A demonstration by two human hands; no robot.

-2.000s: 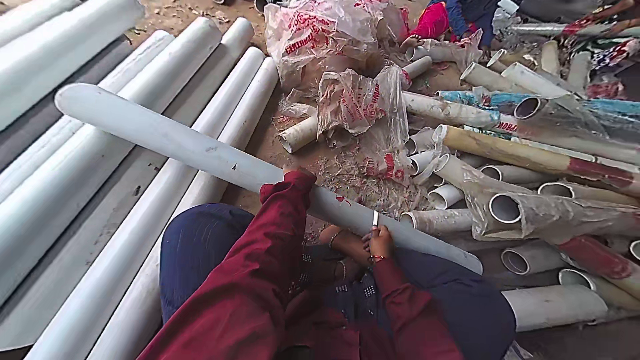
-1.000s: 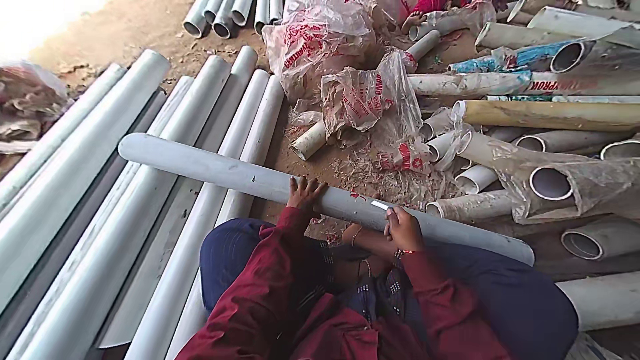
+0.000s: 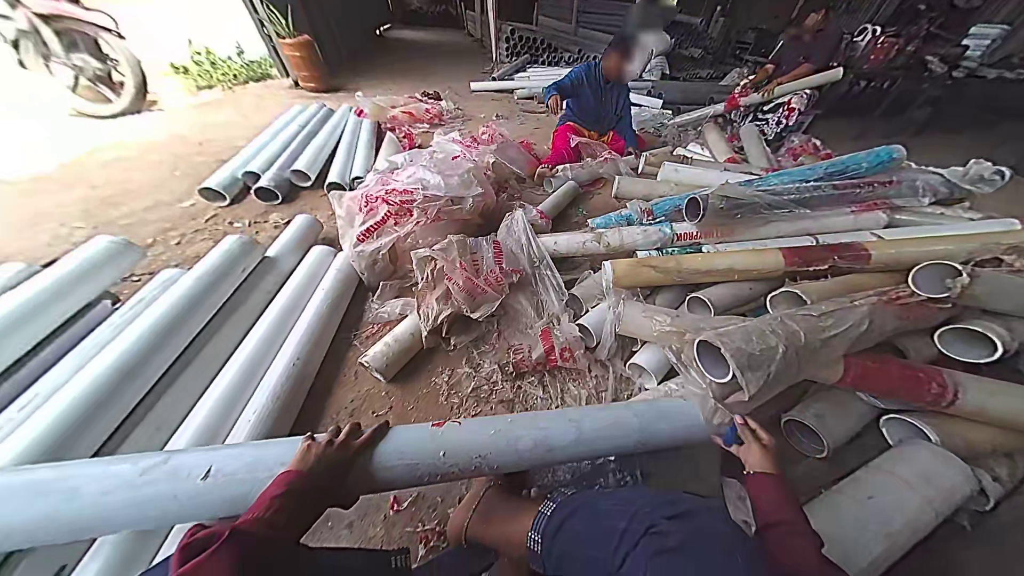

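A long pale grey-white cardboard or plastic tube (image 3: 496, 442) lies across my lap, its left end out of the frame. My left hand (image 3: 340, 462) rests over it with fingers curled round the far side. Just beyond its right end, my right hand (image 3: 752, 445) is closed on a small tool with a blue handle (image 3: 732, 436); a thin blade seems to point up and left from it. Clear plastic wrap hangs close by the right hand.
Pale tubes (image 3: 232, 376) lie in a row at left. Wrapped tubes (image 3: 800, 344) are heaped at right. Crumpled printed plastic (image 3: 432, 192) and a short tube (image 3: 394, 348) lie ahead. A person in blue (image 3: 596, 100) sits beyond; another person (image 3: 800, 56) holds a tube farther back.
The tube has shifted left and now lies nearly level across the view. My right hand has moved from on top of the tube to past its right end. The view has tilted up.
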